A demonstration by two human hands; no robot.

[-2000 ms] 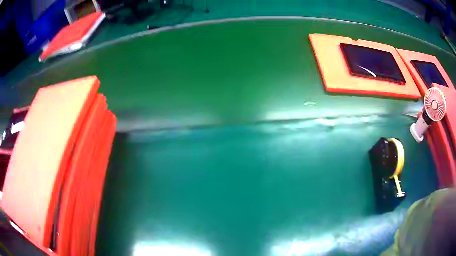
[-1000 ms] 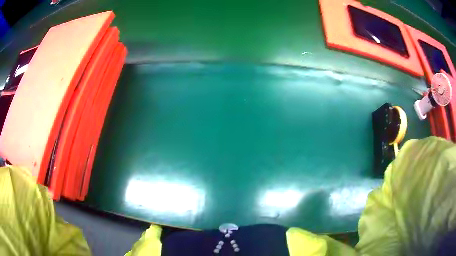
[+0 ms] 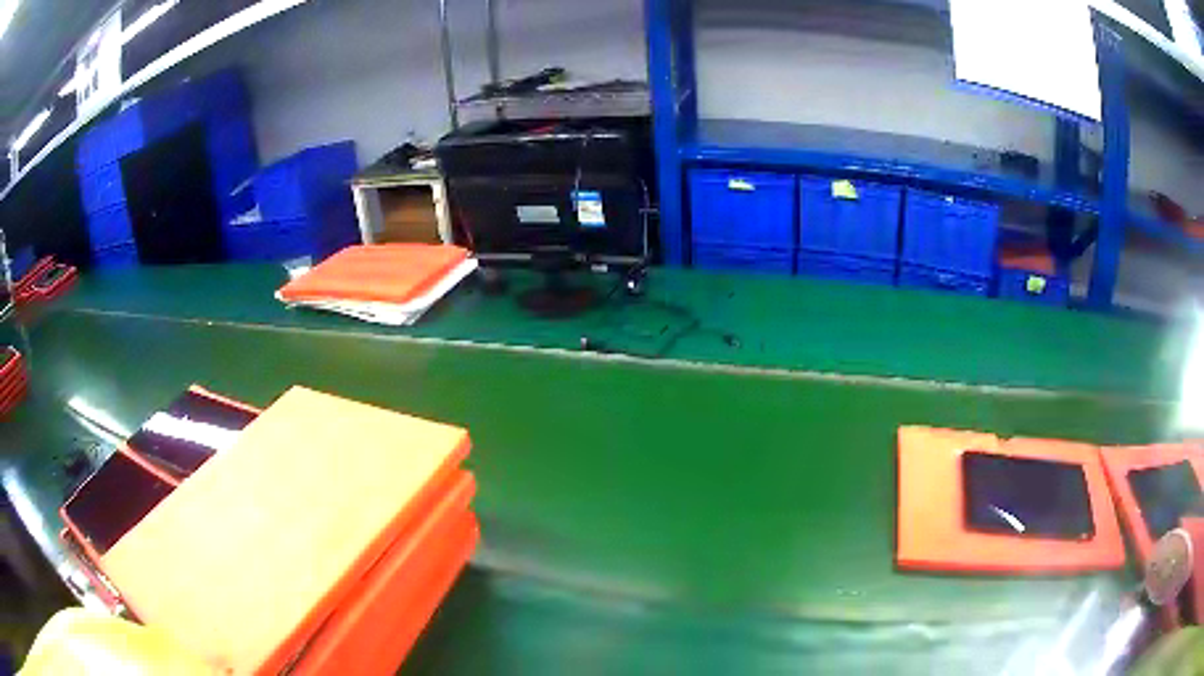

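Observation:
No hand shows; a yellow sleeve (image 3: 106,647) is cut off at the bottom left and a bit of sleeve shows in the bottom right corner. A pile of orange foam sheets (image 3: 297,515) stands on the green bench at the left front. Beside it, dark tablets (image 3: 192,431) lie on orange foam, with white glare on one. At the right, a black tablet (image 3: 1027,495) lies on an orange foam sheet (image 3: 931,522). Another tablet (image 3: 1170,502) on foam is cut off by the right edge. A handheld fan (image 3: 1169,568) stands in front of it, blurred.
The green bench (image 3: 687,462) runs across the view. On the bench behind stand a black monitor (image 3: 541,198), loose cables and an orange-topped stack (image 3: 383,275). A blue rack (image 3: 671,132) holds blue bins (image 3: 742,218). More blue bins stand at the left. A white sheet (image 3: 1027,53) hangs at the upper right.
The view has tilted up, bringing the back bench, monitor and racks into sight. The tape dispenser and the dark clothing have left the picture. Less of the yellow sleeves shows.

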